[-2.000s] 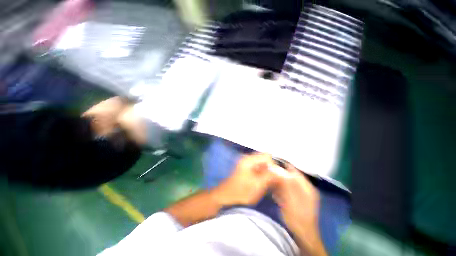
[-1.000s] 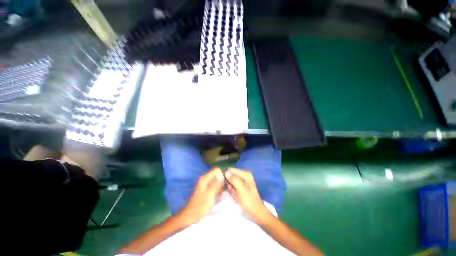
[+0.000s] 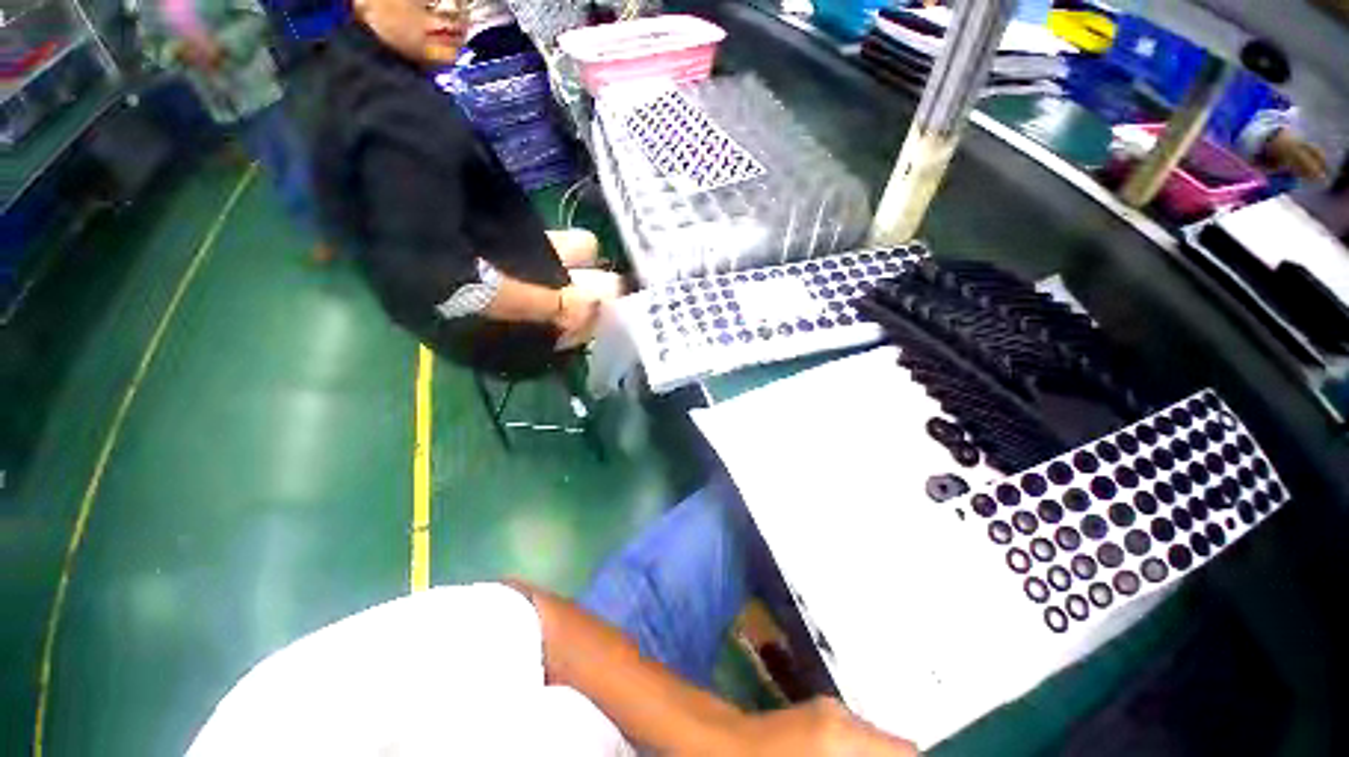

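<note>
My left hand [image 3: 832, 731] is at the bottom edge by the near edge of the white work paper [image 3: 873, 547]. It is partly cut off, and its fingers are hidden. My right hand is out of the picture. The sticker sheet [image 3: 1132, 510], with rows of black circles, lies across the right part of the paper; outlined rings show at its near end. Several small round black parts [image 3: 947, 485] lie on the paper beside it. The black ribbed supply trays [image 3: 1021, 348] are stacked behind.
Spare sticker sheets [image 3: 784, 311] lie left of the paper. Clear plastic blister trays [image 3: 725, 178] stand beyond, near a pink basket [image 3: 639, 52] and a metal post [image 3: 932, 141]. A person in black [image 3: 429, 192] sits at left. The green floor [image 3: 296, 488] has yellow lines.
The view has swung left, bringing in the seated person, floor and far shelves. My right hand has left the picture, and my left hand now shows only at the bottom edge.
</note>
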